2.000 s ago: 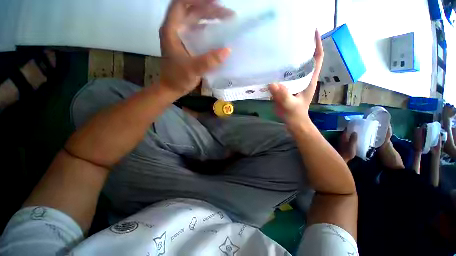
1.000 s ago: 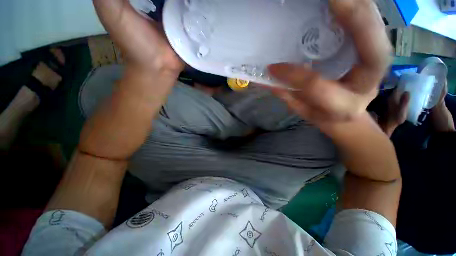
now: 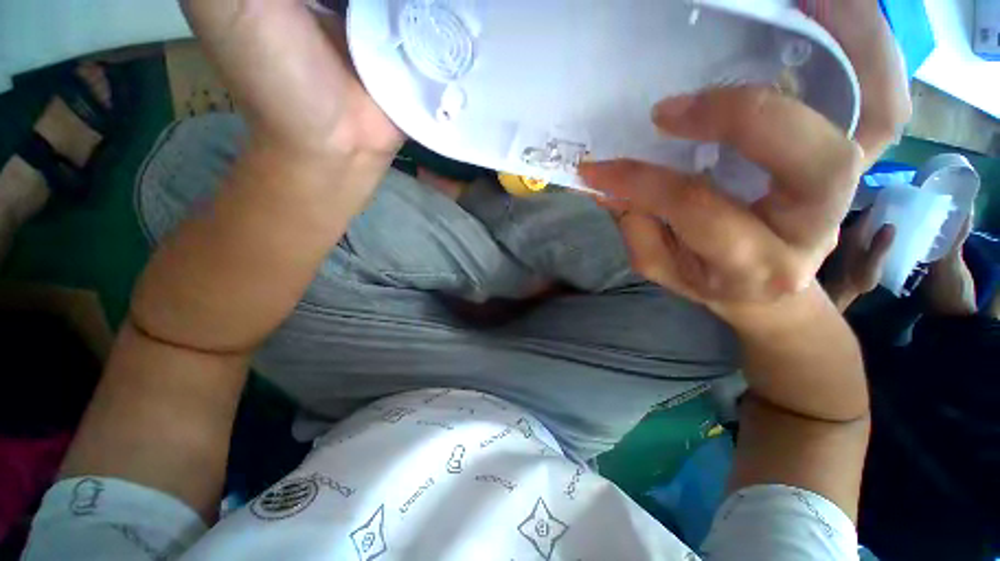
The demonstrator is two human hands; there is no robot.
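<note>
A white plastic shell is held up at the top centre, its hollow inner side facing me and its top cut off by the picture edge. A round slotted grille shows near its left end, and small fittings sit along its lower edge. My left hand is at the shell's left end; its fingertips are hidden behind the shell or beyond the edge. My right hand grips the right end, with fingers reaching over the rim onto the inner face.
A yellow round cap shows below the shell, between my knees. At the right, another person's hands hold a white unit. A white tabletop on wooden pallets is at upper right. A sandalled foot is at upper left.
The printed white housing has come closer and now shows its hollow inside. Since one second ago it has shifted slightly right, and my right fingers have spread further over its inner face.
</note>
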